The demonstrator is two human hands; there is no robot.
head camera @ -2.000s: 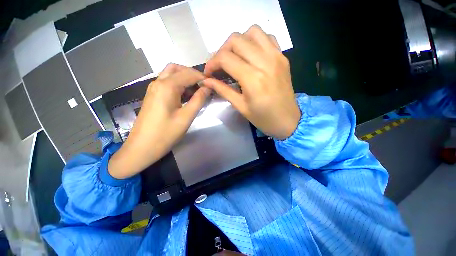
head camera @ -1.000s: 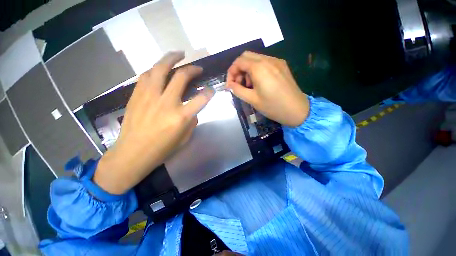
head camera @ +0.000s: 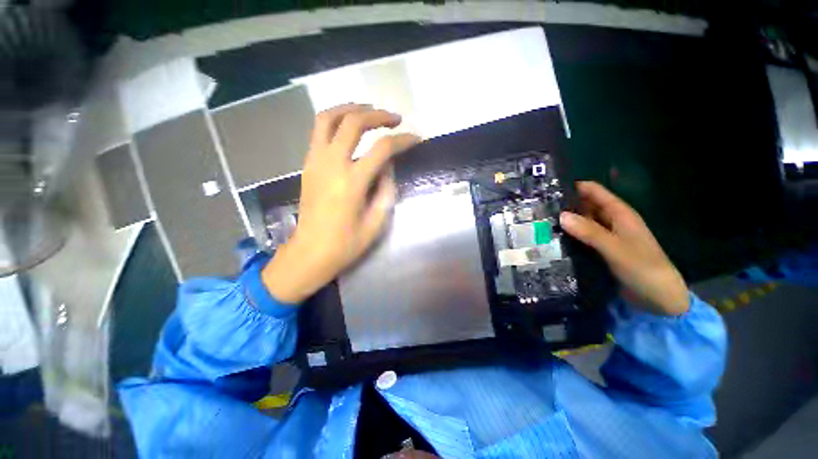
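An open tablet-like unit with a black housing (head camera: pixel 525 134) lies in front of me, its insides facing up. A silver plate (head camera: pixel 417 278) fills its middle. A circuit board (head camera: pixel 534 255) with a green patch shows to the right of the plate. My left hand (head camera: pixel 345 197) is over the left part of the unit with its fingers apart, slightly blurred; I see nothing in it. My right hand (head camera: pixel 619 238) is at the unit's right edge, thumb on the border and fingers bent around the side, gripping it.
Grey die-cut sheets (head camera: pixel 184 179) lie left of the unit, one with a small white square. White sheets (head camera: pixel 484 81) lie beyond it. Crumpled clear plastic (head camera: pixel 76 314) is at the far left. Another unit (head camera: pixel 794 112) and a blue sleeve (head camera: pixel 778 272) show at the right.
My fingertips were together over the unit's upper edge. They have parted; my right hand has moved right onto the unit's edge, baring the circuit board. The view has shifted.
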